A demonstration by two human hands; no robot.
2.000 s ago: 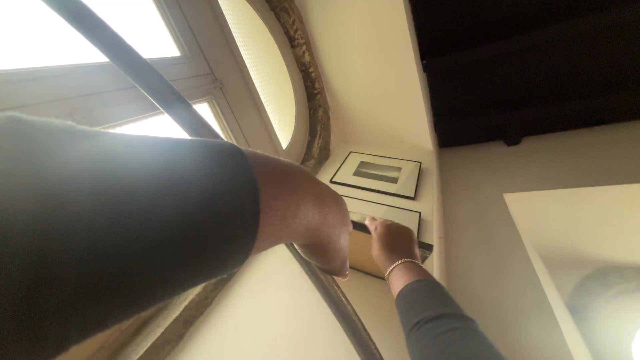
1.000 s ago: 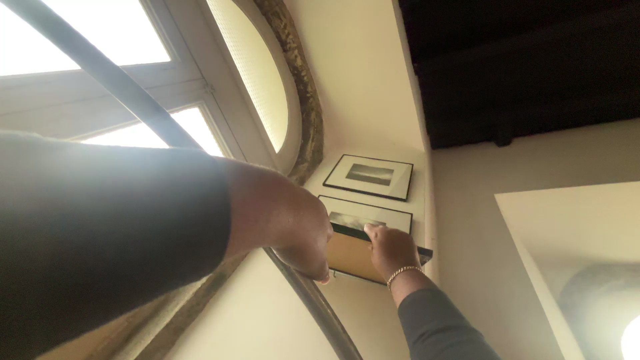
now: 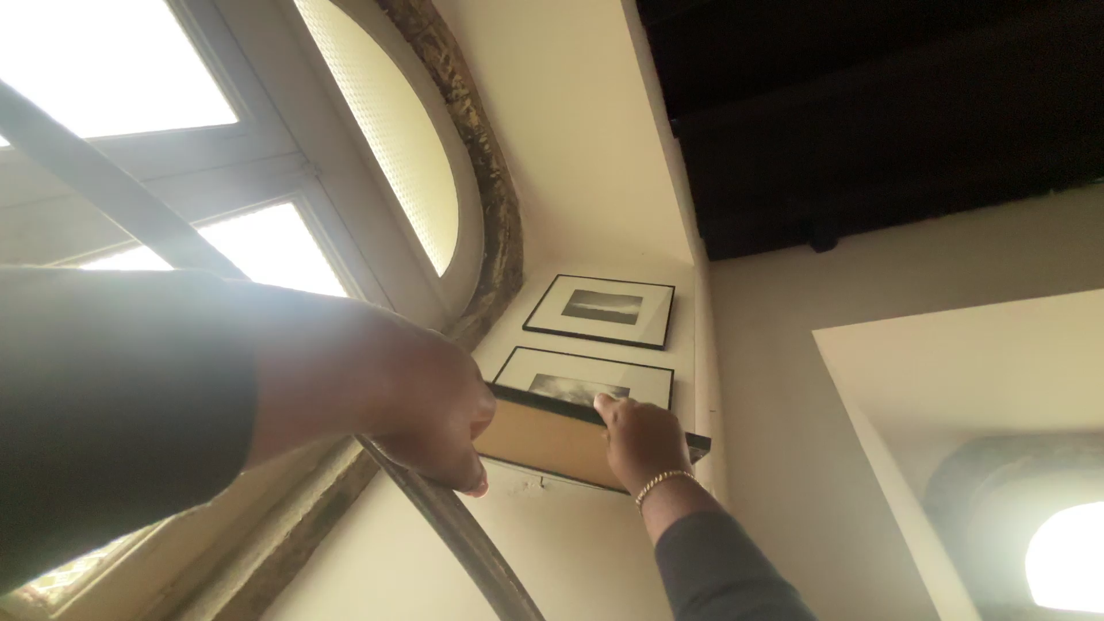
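A picture frame with a brown backing [image 3: 552,438] and a dark edge is tilted out from the wall, its back toward me. My left hand [image 3: 431,405] is at its left end; the fingers' contact is partly hidden. My right hand [image 3: 642,440], with a bracelet at the wrist, grips its top edge near the right end. Just above and behind it a black-framed picture [image 3: 638,380] hangs on the wall, its lower part covered. Higher up hangs another black-framed picture [image 3: 655,310] with a pale mat.
A bright window [image 3: 259,241] with pale framing fills the left, beside a curved, rough dark trim [image 3: 496,172]. A dark diagonal bar [image 3: 466,535] runs below my left hand. A small hook or nail [image 3: 542,482] shows under the frame. The ceiling [image 3: 862,103] is dark at upper right.
Both hands stay at the tilted frame. More of its brown backing shows on the left than two seconds ago, where my left hand covered it.
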